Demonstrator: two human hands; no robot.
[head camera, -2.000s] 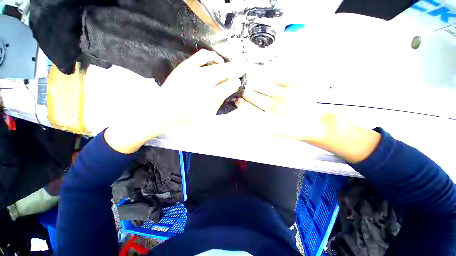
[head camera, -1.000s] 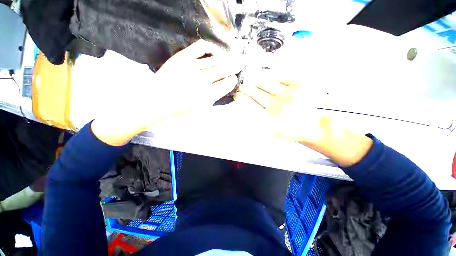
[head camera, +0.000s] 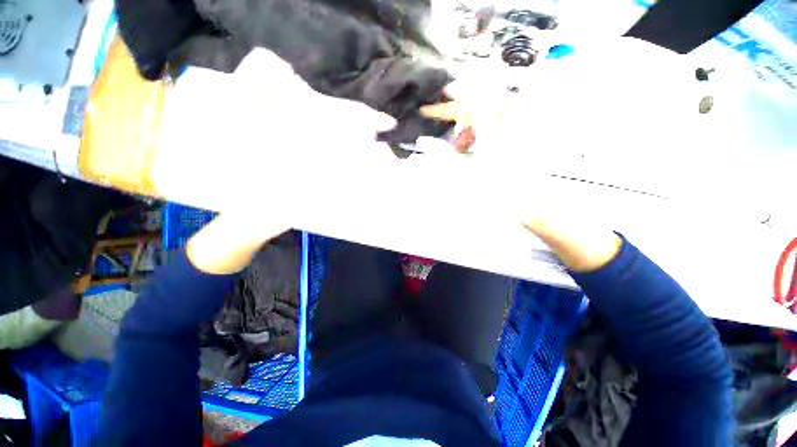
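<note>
A dark, wrinkled garment (head camera: 349, 52) is heaped from the upper left to the middle of the white table. My left hand (head camera: 306, 122) is washed out by glare and lies along its lower edge, fingertips touching it; its grip is unclear. My right hand (head camera: 463, 118) has its fingers on the garment's right end and pinches the cloth there. A small pale bit (head camera: 426, 144) shows between the hands; I cannot tell what it is. The round tension dial (head camera: 519, 51) is above and right of my right hand. The needle area is lost in glare.
The white machine head (head camera: 743, 96) is at right, with a broad black strip (head camera: 695, 24) above. A tan pad (head camera: 122, 122) lies at left. Red handles (head camera: 786, 275) show at the right table edge. Blue crates (head camera: 533, 349) with dark cloth are below. A person's sleeve (head camera: 26, 327) shows at lower left.
Both hands have shifted relative to the machine, away from the needle area. The garment now bunches farther right and down, between them. The view has shifted, and more of the right table edge shows.
</note>
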